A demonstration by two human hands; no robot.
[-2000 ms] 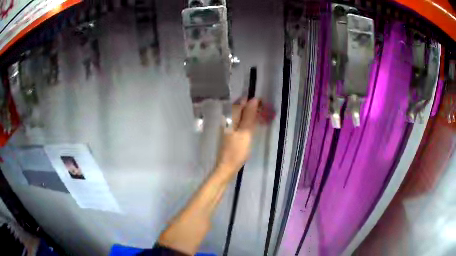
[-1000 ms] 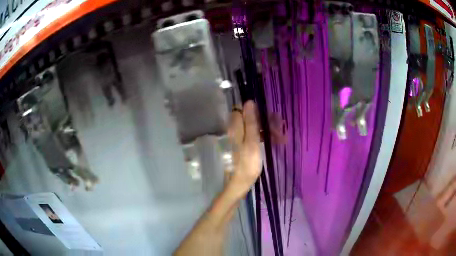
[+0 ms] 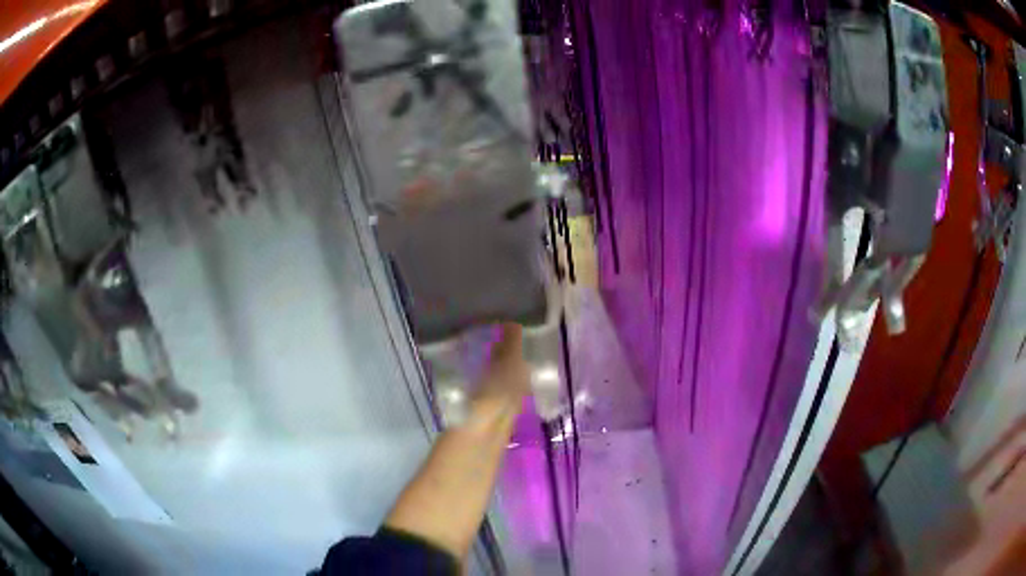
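Note:
A large silver hanging clip point(image 3: 450, 236) fills the upper middle, close to the camera, its two prongs pointing down. My left hand point(image 3: 507, 358) is behind the clip plate; only its lower part and wrist show between the prongs. The fingers are hidden, so I cannot tell what they hold. Thin black straps point(image 3: 567, 450) hang just right of my left hand, inside the oven opening. My right hand is not in view.
The shiny purple strip curtain point(image 3: 731, 225) is right of centre with dark lines down it. Other clips hang left point(image 3: 118, 326) and right point(image 3: 883, 180). The grey oven panel point(image 3: 281, 360) is at the left, an orange-red panel point(image 3: 934, 304) at the right.
The view has shifted right towards the oven opening, and the near clip looks larger. My left hand, earlier at a black strap against the grey panel, has gone behind the clip at the opening.

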